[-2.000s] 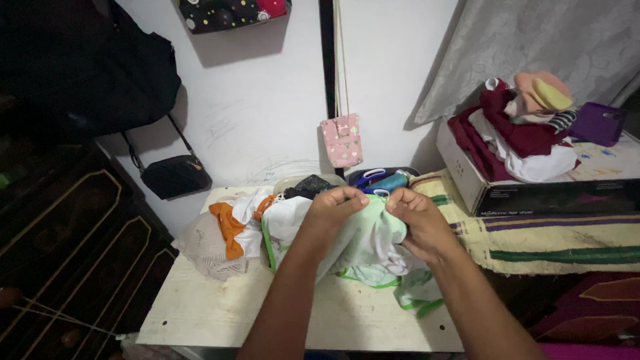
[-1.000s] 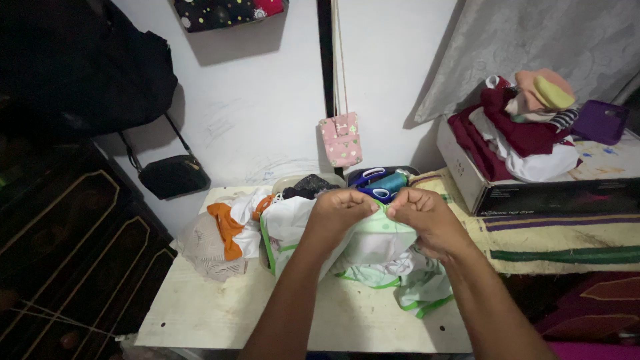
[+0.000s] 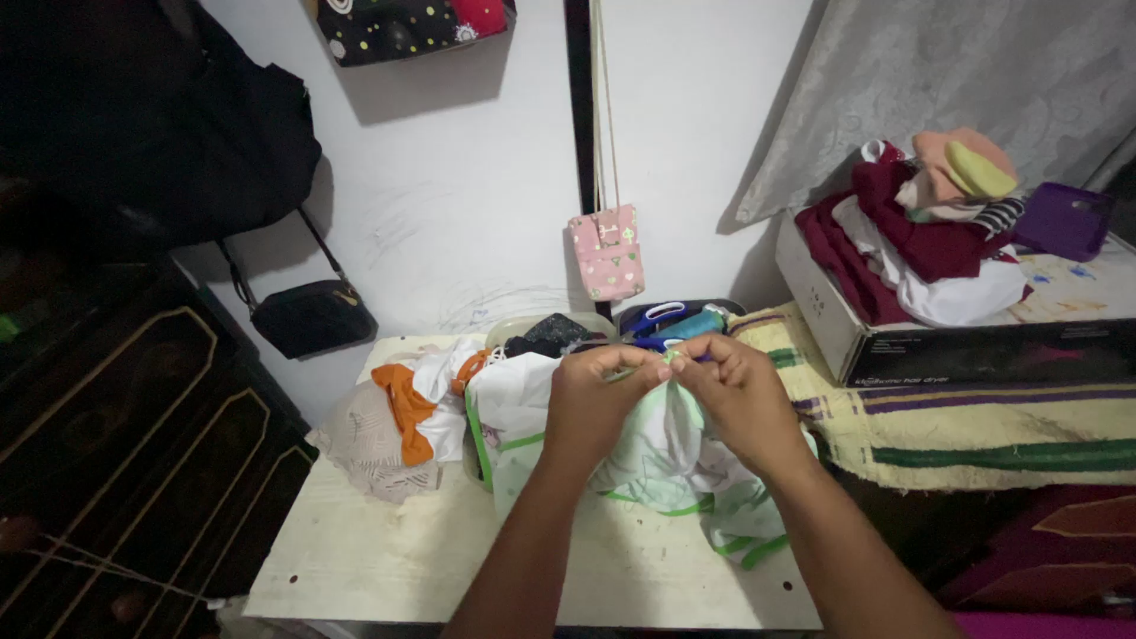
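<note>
My left hand (image 3: pixel 599 399) and my right hand (image 3: pixel 741 404) meet above the middle of a pale wooden table (image 3: pixel 382 559). Both pinch the edge of a white and pale green cloth (image 3: pixel 661 435) with green trim, fingertips nearly touching. The cloth hangs below them onto the table, folded and bunched. White fabric with green trim (image 3: pixel 510 399) lies just left of my left hand. Behind my hands, blue-handled scissors (image 3: pixel 657 317) and a teal spool-like item (image 3: pixel 697 327) rest in a dark container. A light container (image 3: pixel 586 327) beside it holds dark fabric.
Orange and white cloth (image 3: pixel 406 417) and sheer patterned fabric (image 3: pixel 364 444) lie at the table's left. A pink pouch (image 3: pixel 612 253) and a black bag (image 3: pixel 312 318) hang by the wall. At right, a box (image 3: pixel 985 355) bearing folded clothes (image 3: pixel 941 240) stands on a striped woven cloth (image 3: pixel 958 426).
Both hands keep their pinch on the cloth's edge. The stretch of cloth between them, spread out earlier, is now gathered beneath the fingertips, and the hands are closer together.
</note>
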